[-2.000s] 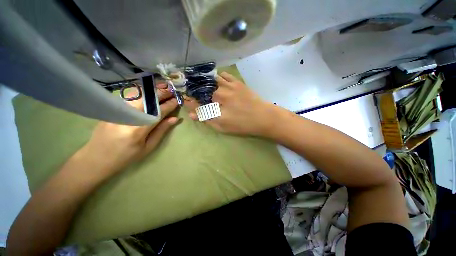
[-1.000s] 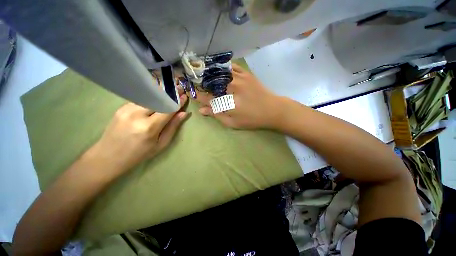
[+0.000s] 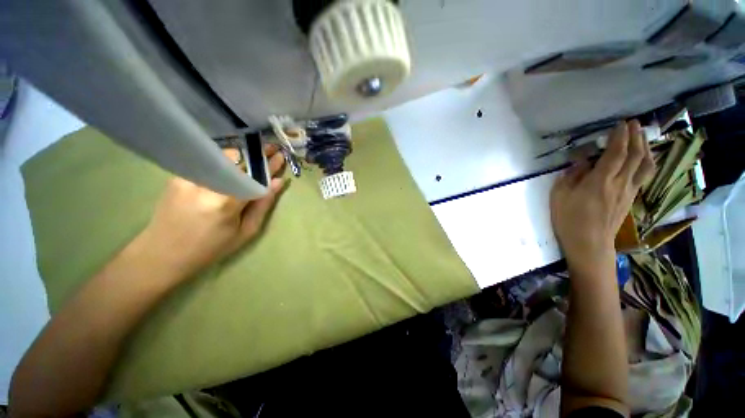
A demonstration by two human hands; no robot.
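A large olive-green panel lies on the white machine table under the machine head. My left hand rests on the panel beside the needle area, with its fingertips partly hidden behind the machine's light arm. The presser foot is at those fingertips, with a black coiled part with a white ribbed cap just right of it. My right hand is off the panel at the table's right, by the box of cut strips and thin dark metal tools. Its fingertips are close together; whether they hold anything cannot be told.
The machine's white head and a white ribbed knob hang over the work. The parts box holds olive strips at the right. Crumpled grey-beige cloth lies below the table. A white bin stands far right.
My right hand has left the panel beside the needle and moved right to the box and tools. My left hand stays on the panel. The camera view has shifted slightly.
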